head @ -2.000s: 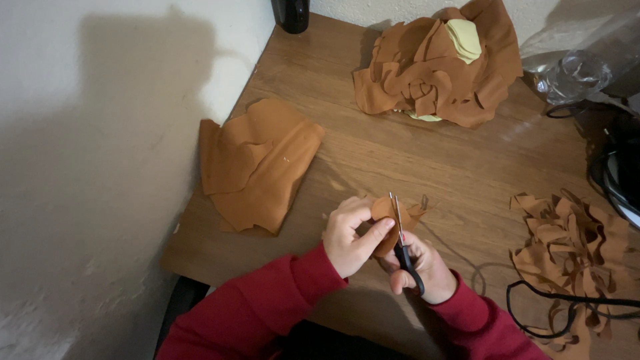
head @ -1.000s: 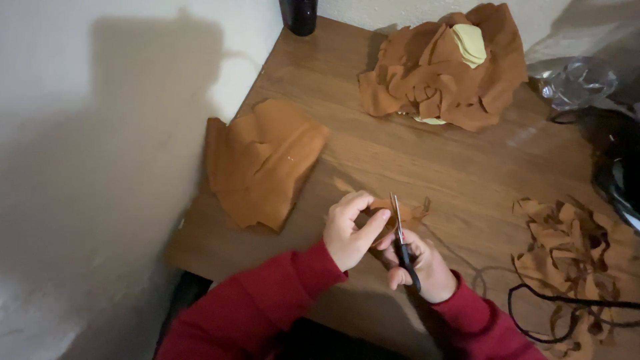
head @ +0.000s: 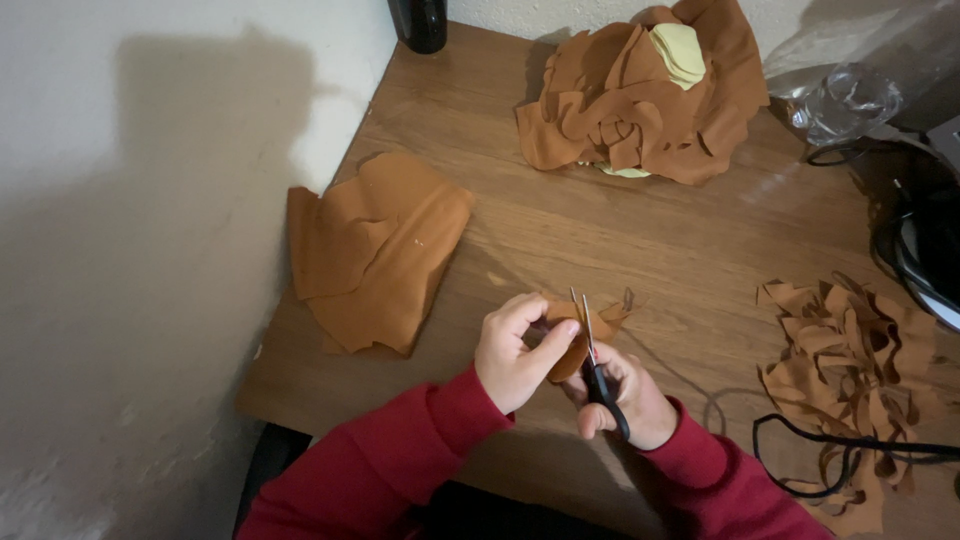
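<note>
Near the table's front edge my left hand [head: 517, 349] pinches a small piece of brown leather-like material [head: 571, 361] between thumb and fingers. My right hand [head: 626, 397] holds black-handled scissors [head: 598, 382], their blades slightly apart and pointing away from me, close beside the left thumb and over the piece. Thin brown offcuts [head: 616, 313] lie just beyond the blades. Larger folded sheets of the same brown material [head: 390, 255] rest to the left of my hands. Whether the blades bite into the piece is hard to tell.
A heap of brown pieces [head: 645, 112] with pale yellow pieces [head: 679, 52] lies at the back. Narrow scraps [head: 847, 360] and a black cord [head: 885, 446] are at right. Clear plastic [head: 847, 101] and dark cables [head: 911, 225] stand behind them. A dark container [head: 421, 22] is by the wall.
The held piece has shifted and turned in my left fingers. The scissors stay beside it, with their blades now visibly parted; one second ago they looked closer together.
</note>
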